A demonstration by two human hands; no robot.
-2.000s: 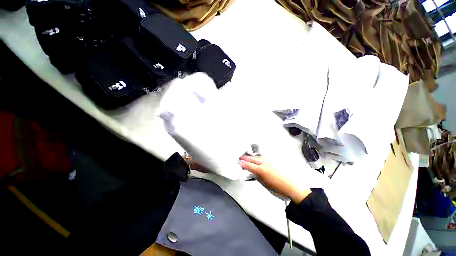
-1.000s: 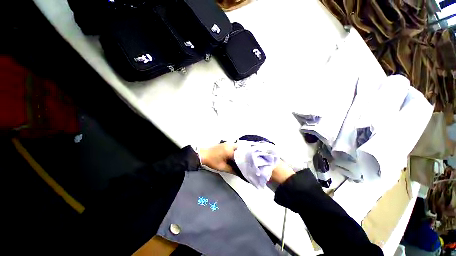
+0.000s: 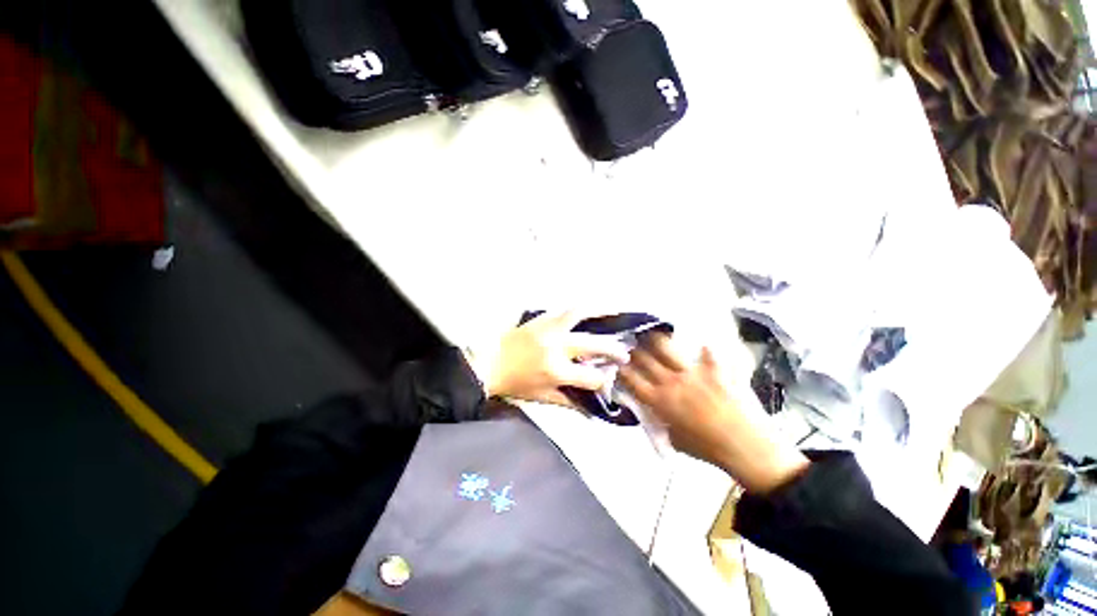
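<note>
A small black bag (image 3: 623,323) lies at the table's near edge, mostly hidden under my hands. White stuffing tissue (image 3: 605,375) shows at its opening between my hands. My left hand (image 3: 537,359) is on the bag's left side, thumb and fingers around its edge and the tissue. My right hand (image 3: 695,403) is at the right side, its fingertips in the opening against the tissue. How far the fingers reach inside is hidden.
Finished black bags (image 3: 632,90) with pale logos stand at the upper left of the table. White paper sheets (image 3: 962,307) and a black strap bundle (image 3: 772,375) lie at right. Brown folded pieces (image 3: 1010,132) are at the rear. A red carton (image 3: 96,157) stands on the floor at left.
The large loose tissue of two seconds ago became a wad over the black bag, and now less of it shows. My right hand has moved onto the opening. The view has shifted.
</note>
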